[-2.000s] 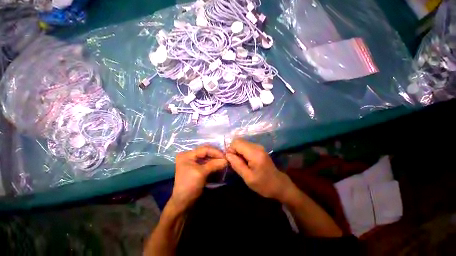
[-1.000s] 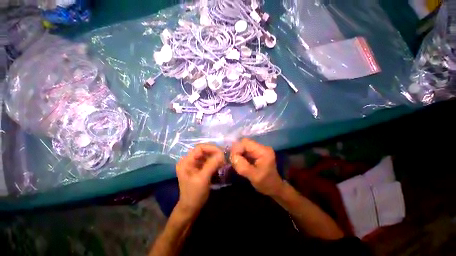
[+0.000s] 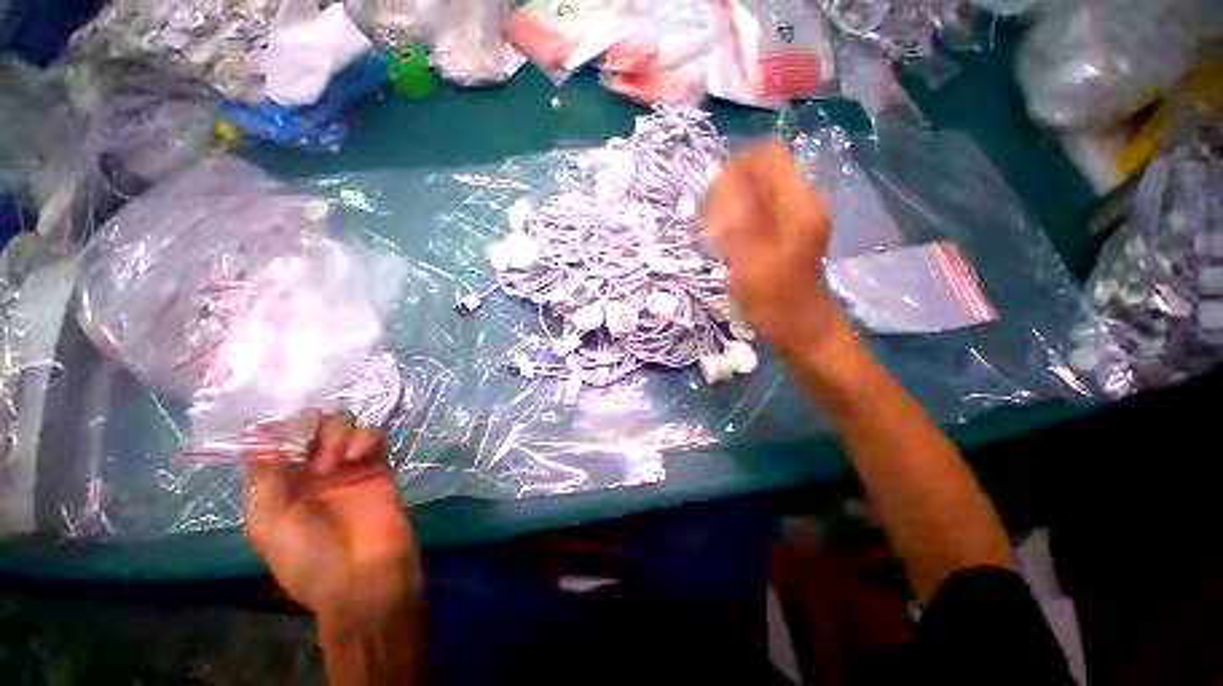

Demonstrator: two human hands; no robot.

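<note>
My left hand (image 3: 335,516) is at the front left, its fingertips closed on the red-lined mouth of a clear zip-lock bag (image 3: 239,445) against the bagged coiled cables (image 3: 282,322). My right hand (image 3: 771,241) is blurred, over the right side of the heap of loose white coiled cables (image 3: 624,255); whether it holds anything is unclear. Round white pieces and plug ends show among the coils. The empty zip-lock bags (image 3: 919,288) lie flat to the right of my right hand, with a red-striped edge.
Glossy clear film (image 3: 523,449) covers the green table. Red-and-white printed bags (image 3: 671,47) lie at the far side. A blue plastic wrap (image 3: 288,121) and a green item (image 3: 411,70) are at the far left. A clear bag of white parts (image 3: 1167,288) stands at the far right.
My hands, earlier together at the table's front edge, are apart. The left has moved to the bagged cables, the right up to the heap. The view now shows more of the table's far side.
</note>
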